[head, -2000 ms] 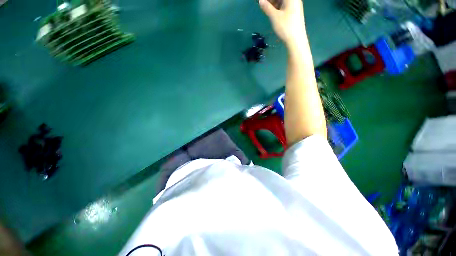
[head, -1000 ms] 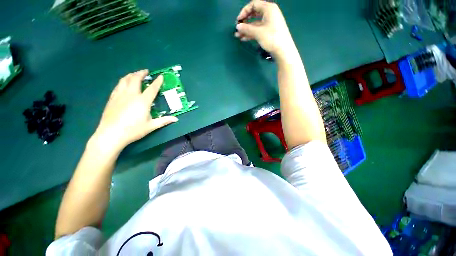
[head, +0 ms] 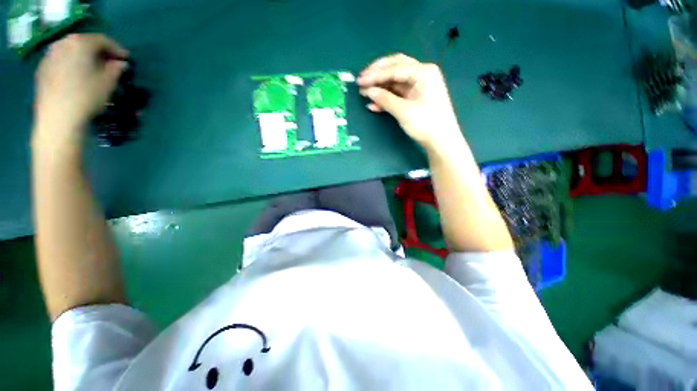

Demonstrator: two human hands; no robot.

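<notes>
A green circuit board panel lies flat on the dark green mat, two boards side by side, each with a round green area and a white block. My right hand is beside the panel's upper right corner, fingers curled and fingertips close together; whether they hold a small part cannot be told. My left hand is at the far left, fingertips at the upper edge of the larger pile of black components and partly over it. It is blurred, and what its fingers hold is hidden.
A smaller black component pile lies right of my right hand, with a single black piece beyond it. Stacked green panels are at the upper left. Red stools and a blue crate of boards are below the bench edge.
My left hand has left the panel and moved left to the larger black pile. My right hand has moved from near the smaller pile to the panel's upper right corner. The view has shifted.
</notes>
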